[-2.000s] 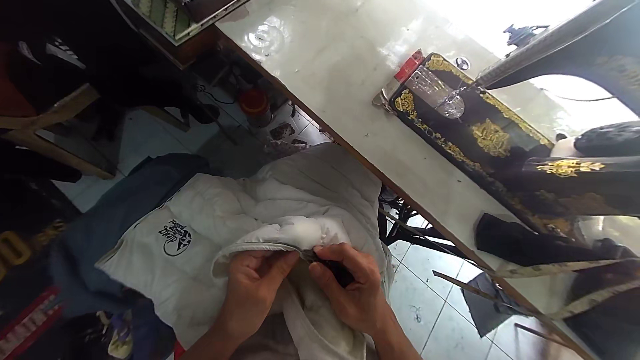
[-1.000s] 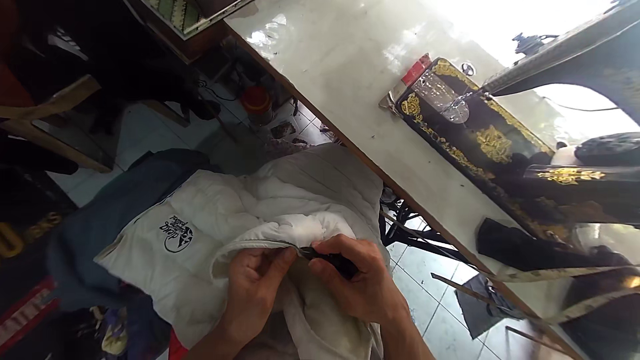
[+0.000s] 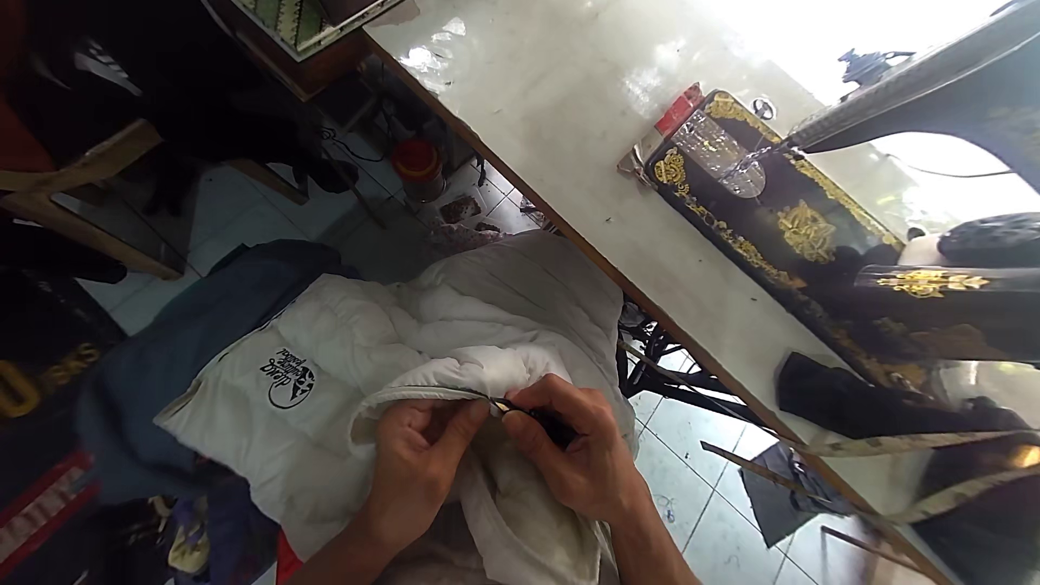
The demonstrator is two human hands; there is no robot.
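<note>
A white padded jacket point(image 3: 487, 301) with a dark printed emblem lies across my lap. My left hand point(image 3: 426, 455) pinches the jacket's piped edge between thumb and fingers. Close to its right, my right hand point(image 3: 573, 443) grips a small black-handled tool point(image 3: 552, 424), whose tip meets the edge beside my left thumb. The tool's exact kind cannot be told, as my fingers cover much of it.
A white table point(image 3: 561, 122) with a brown edge runs diagonally beside the jacket. On it is a black sewing machine point(image 3: 772, 219) with gold decoration. Dark blue cloth point(image 3: 203, 325) lies left of the jacket. A wooden chair frame point(image 3: 89, 219) and a red-lidded container point(image 3: 417, 166) stand beyond.
</note>
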